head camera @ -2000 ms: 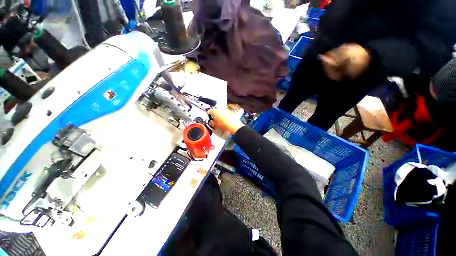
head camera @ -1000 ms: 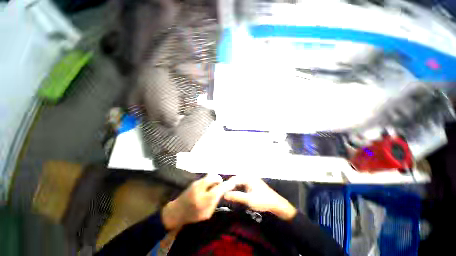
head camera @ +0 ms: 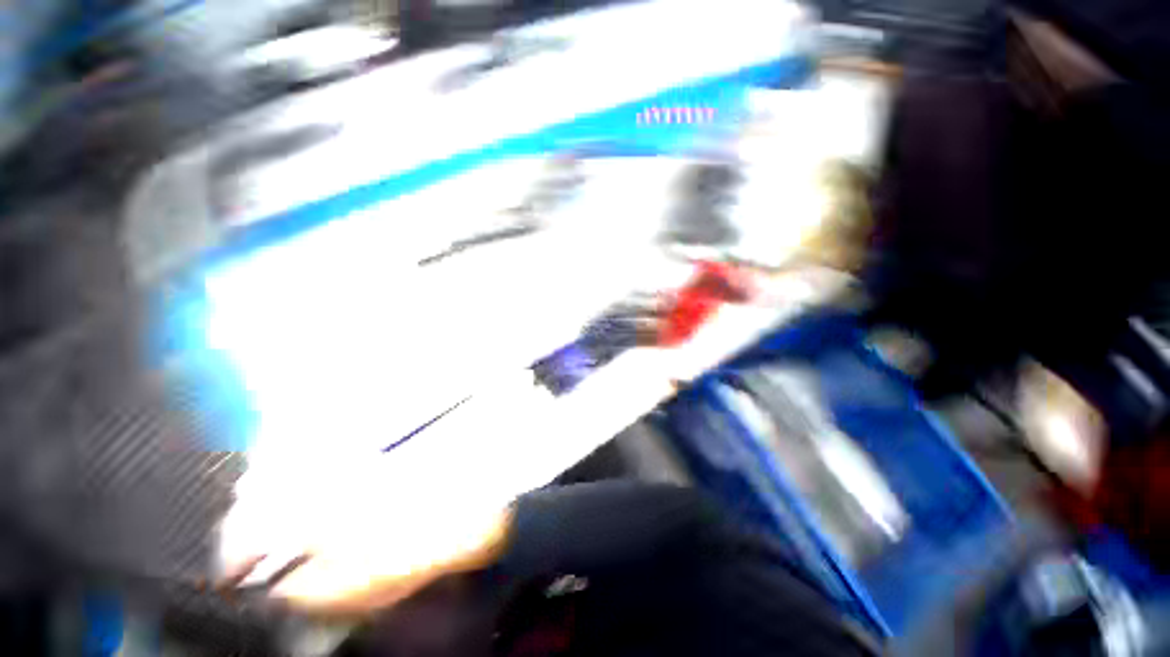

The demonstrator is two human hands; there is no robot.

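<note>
The frame is heavily blurred. My right hand (head camera: 398,558) is at the lower left, over the table's front edge, with its dark sleeve running right. Its fingertips point left, close to the striped fabric (head camera: 154,488) at the left side. Whether the fingers hold anything is too blurred to tell. My left hand is not visible. The sewing machine (head camera: 513,96), white with a blue band, lies across the upper part of the view. The white table (head camera: 385,398) is in front of it.
A phone (head camera: 571,363) and a red cylinder (head camera: 699,303) lie near the table's right front edge. A blue crate (head camera: 943,475) with pale contents is below at right. A person in dark clothes (head camera: 988,193) is at the upper right, beyond the crate.
The view has swung right and blurred. One second ago both hands were together before the table's front edge; now only my right hand shows, stretched left beside the striped fabric.
</note>
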